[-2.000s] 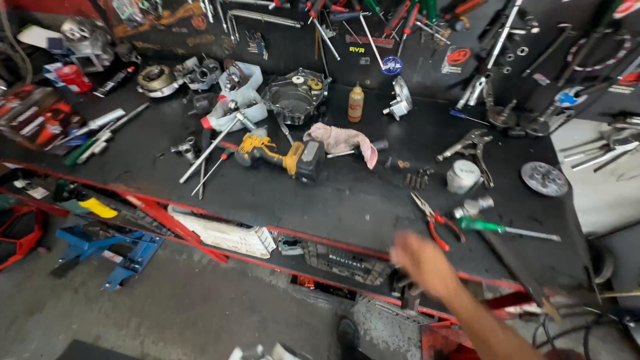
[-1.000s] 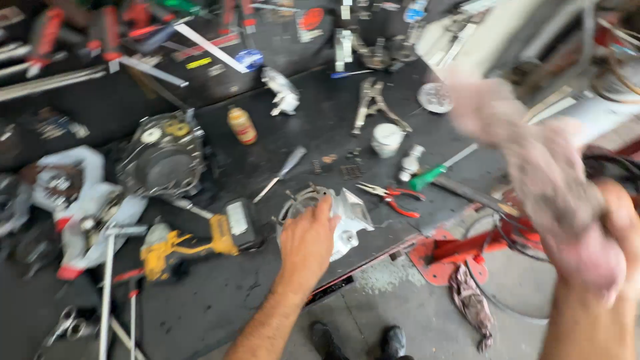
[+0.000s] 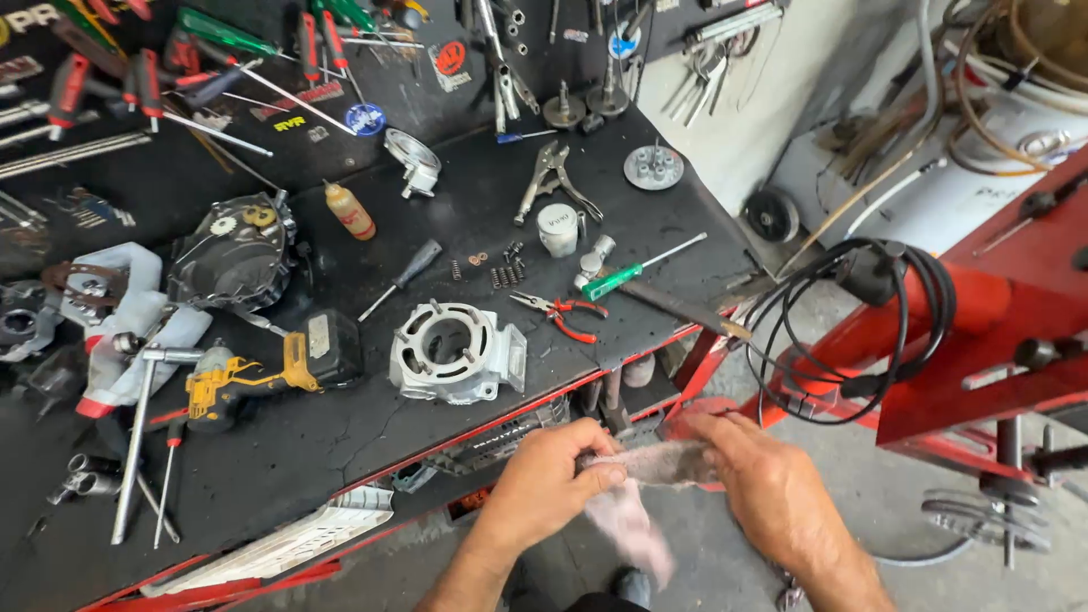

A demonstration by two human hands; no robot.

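In front of the bench edge, my left hand and my right hand grip a stained pink cloth stretched between them, its loose end hanging down. A dark thing shows at my left fingers, too small to name. On the black bench, left of and beyond my hands, sits a metal engine cylinder with studs on its top face. Red-handled long-nose pliers lie to its right, and a grey-handled screwdriver lies behind it. A hammer and a green-handled screwdriver lie farther right.
A yellow cordless impact wrench, a T-handle and an engine cover occupy the left side. Locking pliers, a piston and small springs stand or lie farther back. A coiled black cable hangs at right.
The cylinder, under my left hand one second ago, stands released on the bench. My left hand has moved to the cloth, which my right hand held alone. The cloth lay on the bench two seconds ago.
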